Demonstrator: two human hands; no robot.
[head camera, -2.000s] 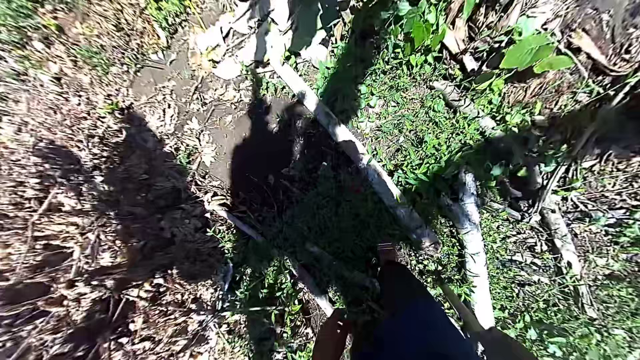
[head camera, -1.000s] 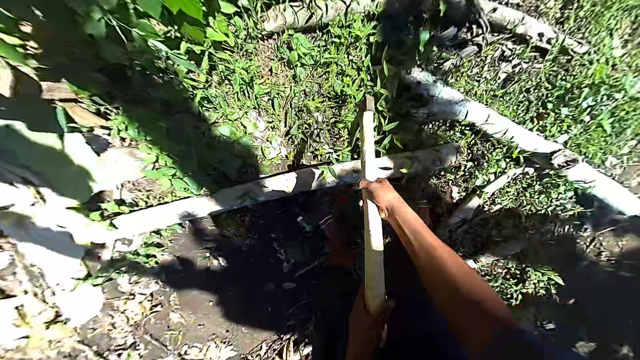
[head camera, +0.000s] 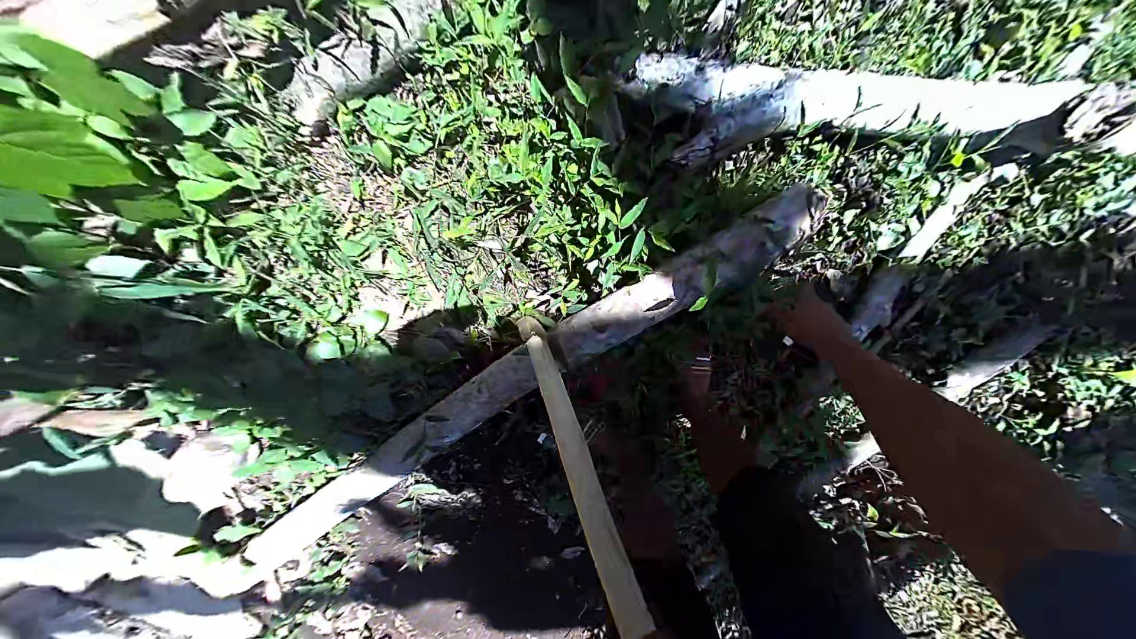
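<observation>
A long pale wooden tool handle (head camera: 581, 488) slants up from the bottom edge. Its far end meets the middle of a pale, bark-covered log (head camera: 453, 413) lying diagonally on the ground; the shape of that end is unclear. Only a sliver of my left hand (head camera: 657, 633) shows at the bottom edge, around the handle's near end. My right hand (head camera: 803, 319) is off the handle, low in shadow just below the log's upper right end. Its fingers are too dark to make out.
A thicker pale log (head camera: 887, 99) lies at the upper right, with thinner branches (head camera: 945, 213) below it. My foot (head camera: 699, 373) is beside the diagonal log. Broad leaves (head camera: 62, 142) grow at the left, above large pale sheet-like pieces (head camera: 115, 497).
My right hand has let go of the wooden handle and moved right, near the log's end. The handle's upper end has tilted left onto the log. The view has shifted and turned.
</observation>
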